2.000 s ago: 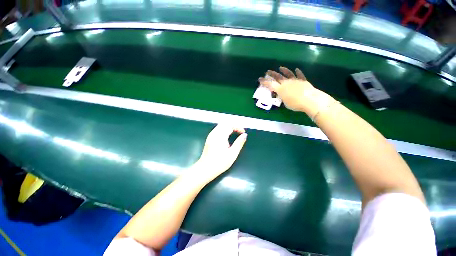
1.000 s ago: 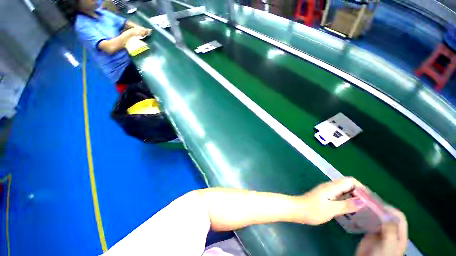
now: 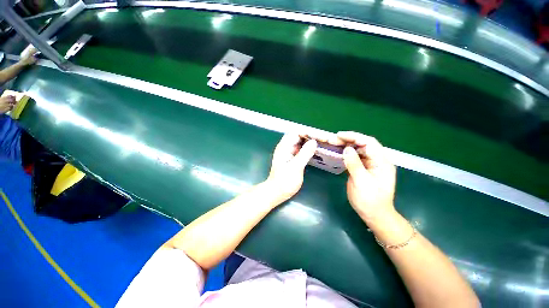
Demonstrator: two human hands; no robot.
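A small pale box [image 3: 328, 160] with black marks on its face is held between both hands, above the near rail. My left hand [image 3: 290, 163] grips its left end with thumb and fingers. My right hand [image 3: 370, 174] grips its right end. The fingers hide the ends and part of the top edge. Another pale flat box [image 3: 230, 68] with a slotted tab lies on the green belt [image 3: 289, 96], up and left of my hands. A further small one [image 3: 78, 46] lies at the far left of the belt.
The pale rail [image 3: 198, 101] runs between the belt and the glossy worktop [image 3: 150, 138]. Another person's hands [image 3: 9, 103] show at the left edge near a yellow thing. A black-lined bin [image 3: 78, 195] stands at the lower left. A grey metal post [image 3: 37, 35] rises at the upper left.
The view has swung back from the left to the belt ahead. Two seconds ago my right hand was over a box on the belt; now both hands hold one box.
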